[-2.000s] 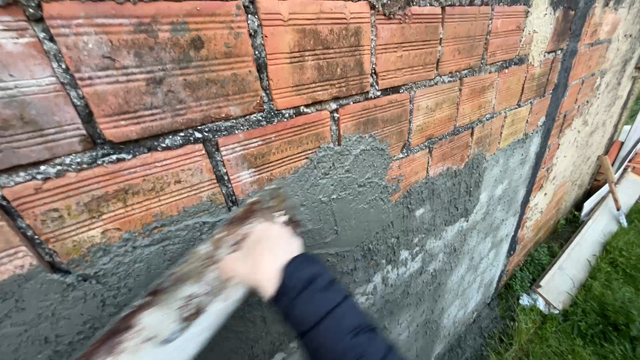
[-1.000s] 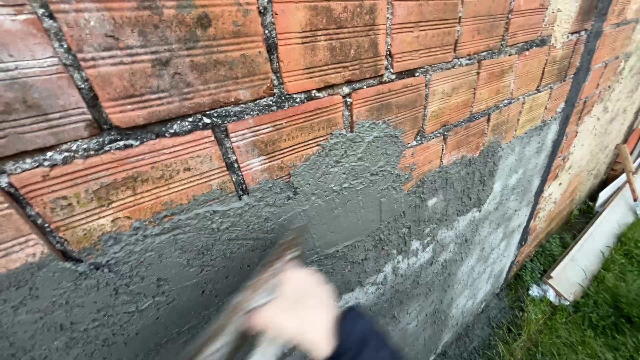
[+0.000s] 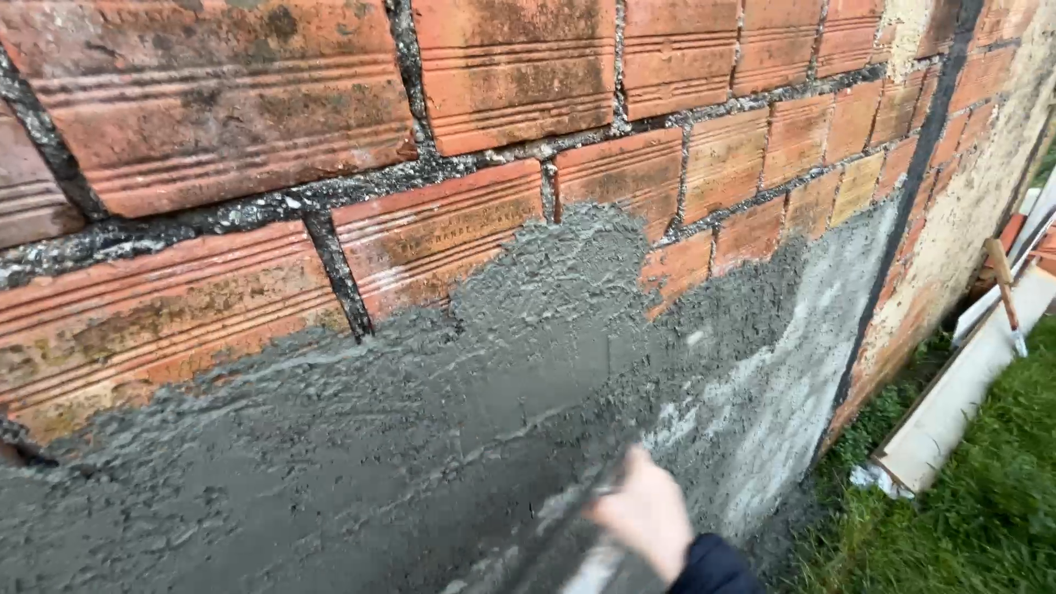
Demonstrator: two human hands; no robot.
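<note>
My right hand (image 3: 648, 511), in a dark sleeve, comes in from the bottom and is closed around the end of a long, flat, mortar-smeared board (image 3: 569, 528). The board is blurred and slants down to the left against the lower wall, with its far end out of view. Wet grey mortar (image 3: 528, 379) covers the lower part of the hollow clay brick wall (image 3: 511, 58), with a rough, ragged upper edge that rises in a hump near the middle. Lighter grey mortar (image 3: 767, 412) lies further right. My left hand is out of view.
A dark vertical strip (image 3: 899, 239) runs down the wall at the right. Beyond it, a pale board (image 3: 957, 412) lies on the grass (image 3: 973, 528) beside the wall's foot, with a wooden-handled tool (image 3: 1002, 285) on it and other boards behind.
My right hand has moved down and to the right along the wall, still holding the board. Less of the board shows now, and more of the mortar to its left is uncovered.
</note>
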